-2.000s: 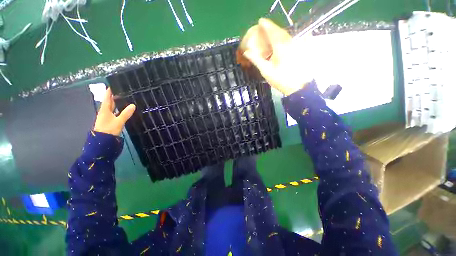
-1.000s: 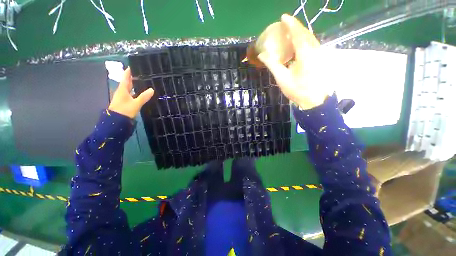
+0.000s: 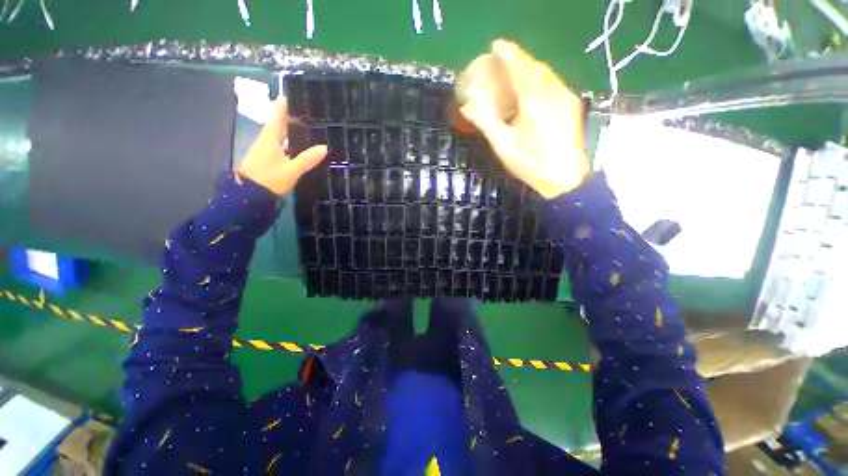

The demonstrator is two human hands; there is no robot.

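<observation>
A black gridded tray [image 3: 409, 195] with glossy pockets lies on the bench in front of me. My right hand [image 3: 539, 121] is closed around an amber squeeze bottle [image 3: 485, 85] over the tray's upper right part. The bottle's tip is blurred and I cannot tell if it touches the tray. My left hand [image 3: 284, 153] rests at the tray's upper left edge, thumb and fingers apart, the thumb over the pockets. A small white patch [image 3: 255, 98] shows beside its fingertips.
A dark mat [image 3: 130, 158] lies left of the tray. A white sheet [image 3: 716, 200] with a small black block [image 3: 662, 231] is at the right, then ribbed white parts [image 3: 809, 251]. An open carton [image 3: 758, 395] stands lower right. A blue bin [image 3: 48, 268] is lower left. White cables [image 3: 651, 33] hang beyond.
The view has shifted, so the tray and mat appear further right and straighter. My right hand still holds the bottle near the tray's far edge. My left hand stays at the left edge.
</observation>
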